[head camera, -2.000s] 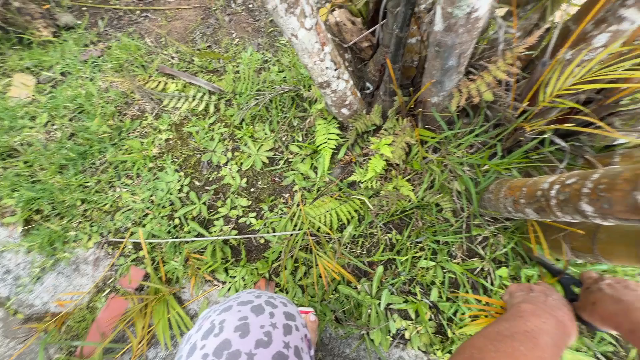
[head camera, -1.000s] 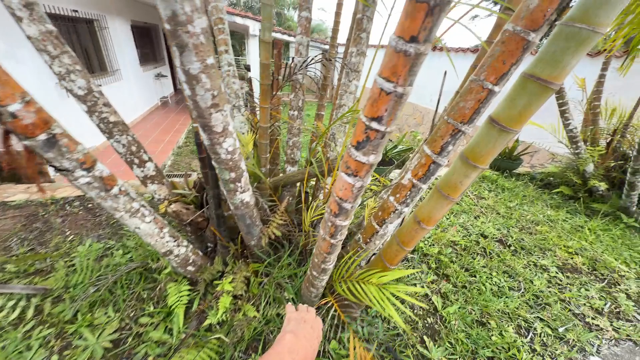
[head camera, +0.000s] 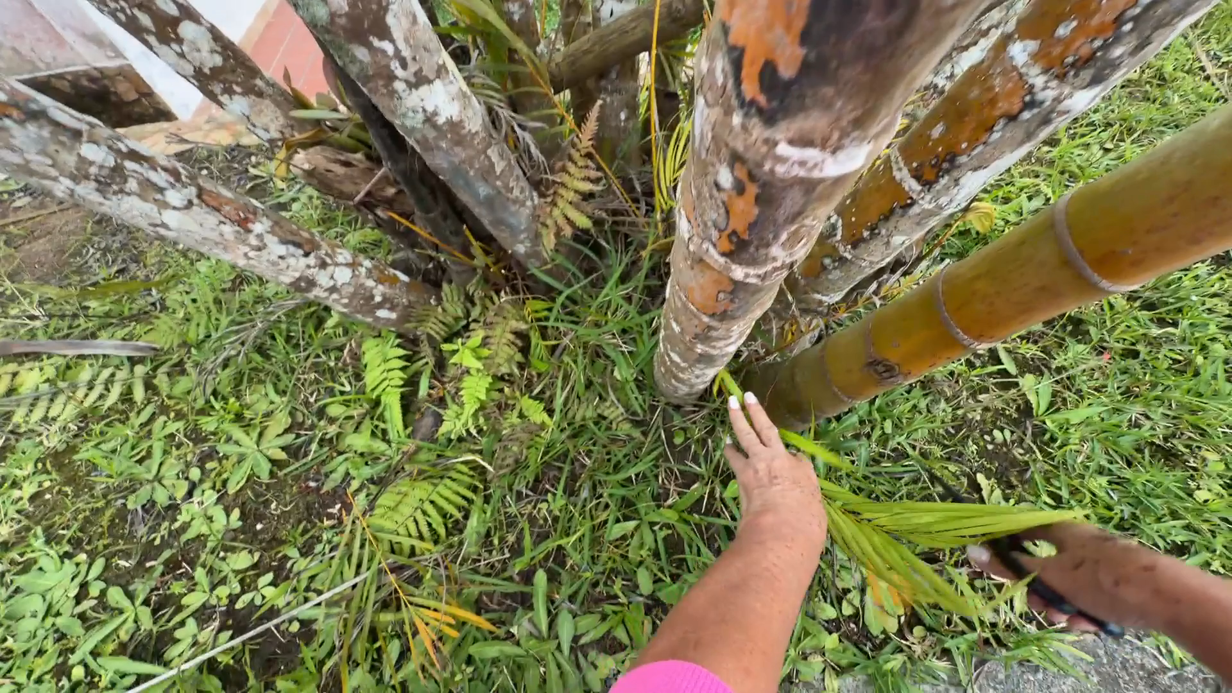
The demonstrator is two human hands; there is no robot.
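My left hand reaches to the foot of a ringed palm stem with orange patches, its fingers on or beside the stalk of a green palm frond. Whether the fingers grip the stalk is not clear. At the lower right my right hand, somewhat blurred, is closed around a dark-handled cutting tool, which looks like pruning shears. The frond's leaflets spread between the two hands and partly cover the tool's blades.
A yellow-brown ringed stem slants up to the right. Lichen-covered stems lean at the left. Small ferns and grass surround the base. A thin pale stick lies at lower left, and grey stone edges the bottom right.
The view has tilted down from the upright stems to their base. My right hand with the dark tool, out of view one second ago, is in view again beside the frond.
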